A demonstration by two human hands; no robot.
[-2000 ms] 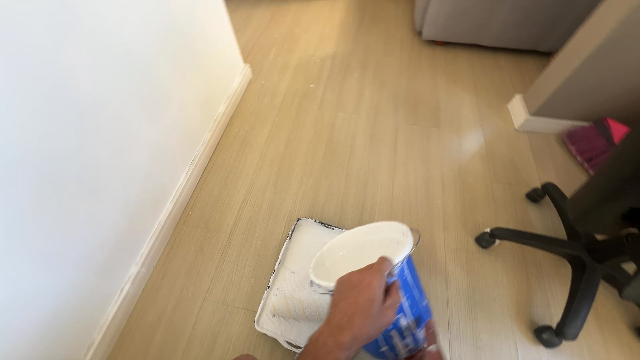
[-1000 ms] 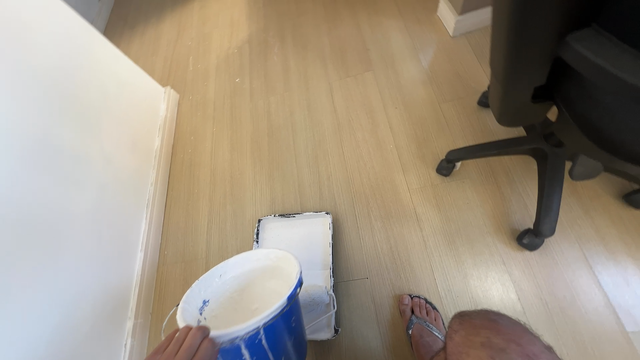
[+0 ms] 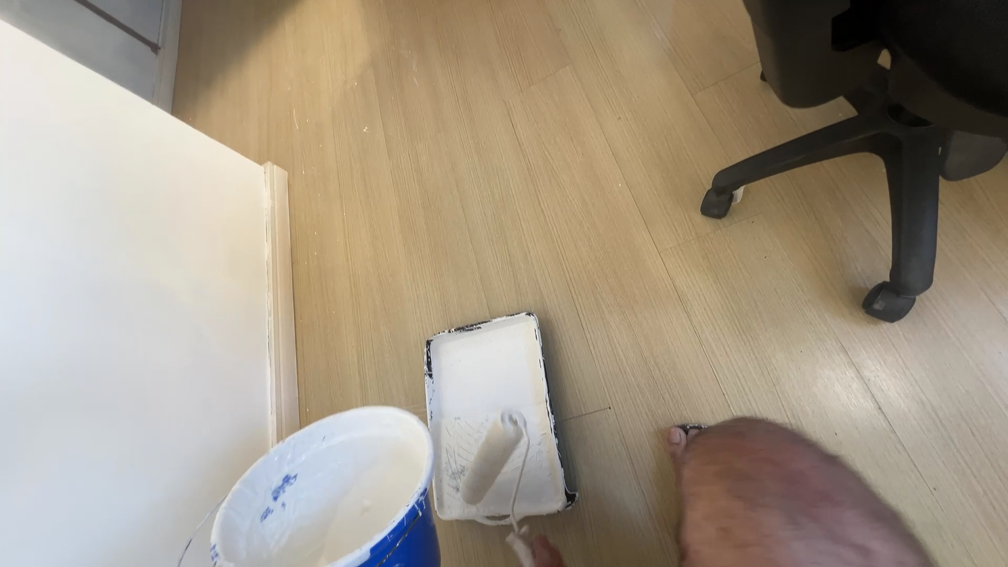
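Observation:
A paint roller [image 3: 492, 461] with a white sleeve lies over the lower part of a paint tray [image 3: 488, 362], whose surface is coated in white paint and whose rim shows black. At the bottom edge my right hand [image 3: 546, 551] holds the roller's handle; only a few fingertips show. To the left of the tray is a blue bucket [image 3: 409, 535] of white paint, tilted, with its open top towards me and blue spots on its inner wall. My left hand is not in view, and what supports the bucket is hidden below the frame.
A white wall panel with a skirting board [image 3: 281, 315] runs down the left. A black office chair's wheeled base [image 3: 898, 142] stands at the upper right on the wood-look floor [image 3: 630, 315]. My bare knee [image 3: 780, 496] is at the lower right, with toes beside it.
The roller is now in my right hand over the tray; one second ago no hand was on it. The hand seen at the bucket's rim then is out of view.

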